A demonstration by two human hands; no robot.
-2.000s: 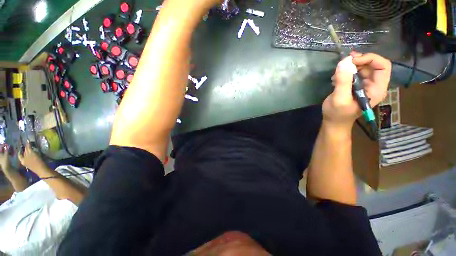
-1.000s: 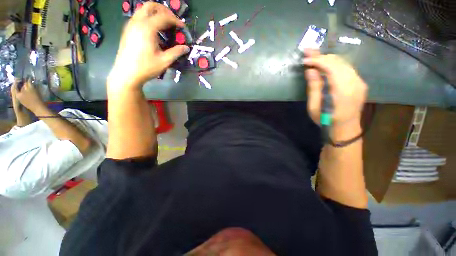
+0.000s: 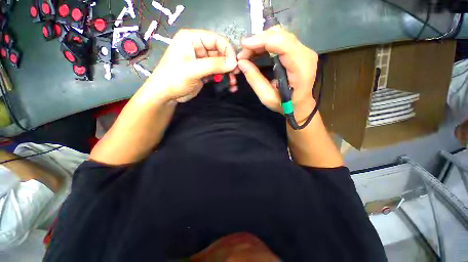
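Note:
My left hand [image 3: 197,64] holds a black-and-red unit [image 3: 219,79] near the bench's front edge, its red face partly showing below the fingers. My right hand [image 3: 287,64] holds the soldering iron [image 3: 282,84], black with a green band, its tip end pointing away over the bench. The thumbs and fingertips of both hands meet or nearly meet; what is pinched between them is too small to tell. A white pad [image 3: 256,16] lies just beyond my right hand. Several black-and-red units [image 3: 131,46] and white connectors [image 3: 174,14] with thin wires lie to the left.
The dark green bench [image 3: 349,23] runs across the top. A cardboard box [image 3: 410,77] with stacked white flat items [image 3: 392,107] stands below it at the right. Another person's arm and white clothing [image 3: 31,199] show at the lower left. Metal frames stand at the lower right.
My hands have come together at the bench's front edge. My left hand has moved right from the pile with a unit. My right hand has moved left with the iron.

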